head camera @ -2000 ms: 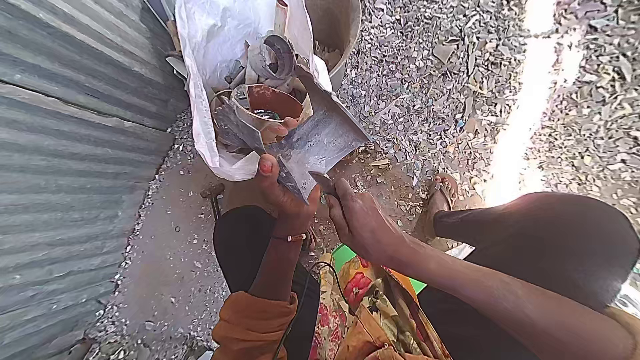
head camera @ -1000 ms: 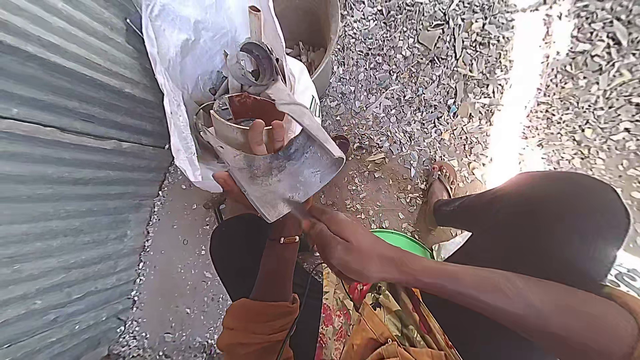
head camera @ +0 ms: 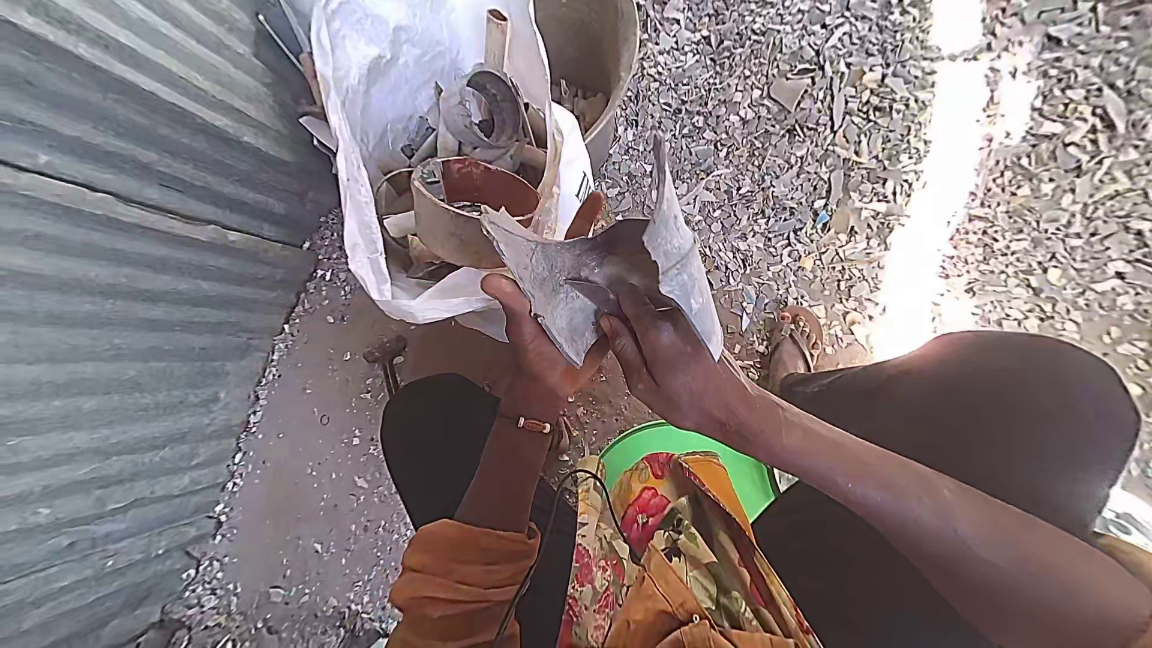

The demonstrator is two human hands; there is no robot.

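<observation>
My left hand [head camera: 540, 346] grips the left edge of a curved, broken grey piece of pipe wall [head camera: 549, 279], its thumb on the near side. My right hand [head camera: 666, 355] holds a small blade-like piece [head camera: 594, 292] between thumb and fingers, its tip against the grey piece's surface. The material of the grey piece cannot be told. Its right part [head camera: 679, 261] rises beyond my right hand. Just behind stands an open white sack [head camera: 360, 216] with pipe offcuts in it, among them a wide ring [head camera: 454, 225], red-brown inside.
A large grey round container [head camera: 621, 63] stands behind the sack. Corrugated metal sheeting [head camera: 135, 360] lines the left side. A hammer-like tool [head camera: 387, 355] is by my left knee. Below my hands is a green basin [head camera: 738, 468]. Chips [head camera: 810, 162] cover the ground at right.
The grey piece has been turned and tilted in my left hand. My right hand has moved from its near edge up onto its face.
</observation>
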